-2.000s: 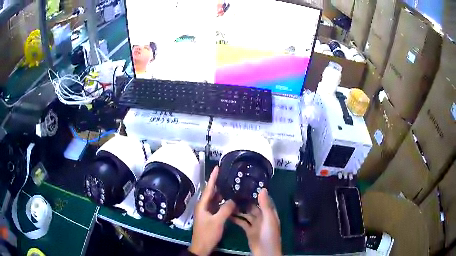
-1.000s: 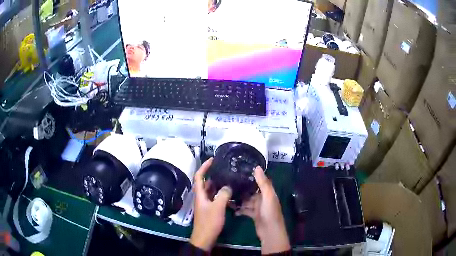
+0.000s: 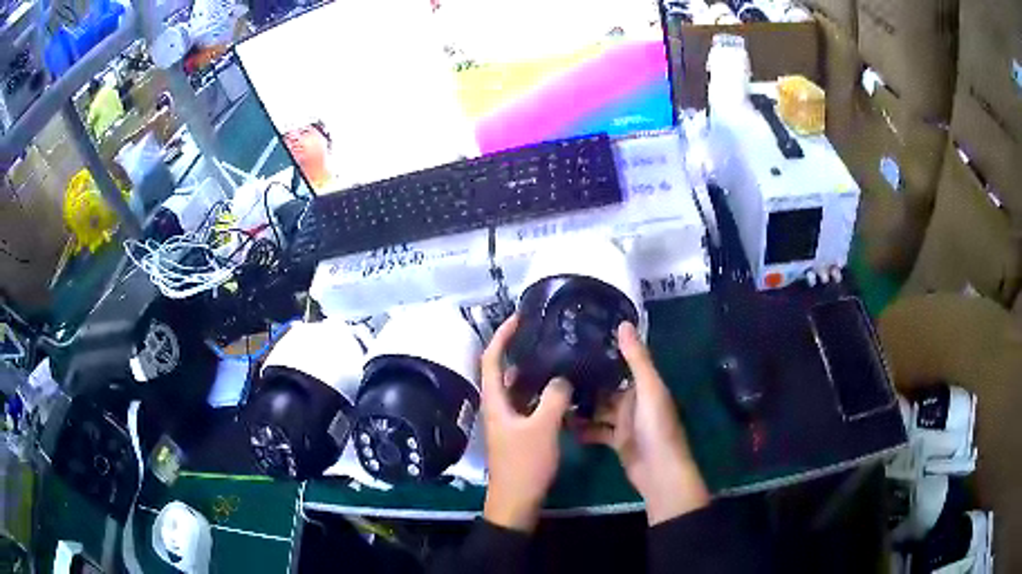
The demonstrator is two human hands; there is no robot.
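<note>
A dome camera with a white hood and a black ball head [image 3: 574, 325] is at the bench's front, in front of the white boxes. My left hand [image 3: 521, 432] holds the ball head from its left and lower side, with the thumb on its lower front. My right hand [image 3: 650, 420] holds it from the right, with fingers curled under it. The ball's small round lights face up and forward. Two more dome cameras stand to the left, the nearer one [image 3: 412, 409] beside my left hand and another [image 3: 297, 415] further left.
A keyboard [image 3: 471, 202] rests on white boxes [image 3: 420, 269] below a lit monitor [image 3: 448, 84]. To the right are a white power supply [image 3: 784, 191], a black mouse [image 3: 741, 381] and a smartphone [image 3: 853, 357]. A carton [image 3: 953, 336] holds more cameras. A white roll [image 3: 180, 536] lies left.
The view has tilted and shifted, so the bench appears rotated. The held ball head has turned, with its lights now facing more upward. Both hands remain on it.
</note>
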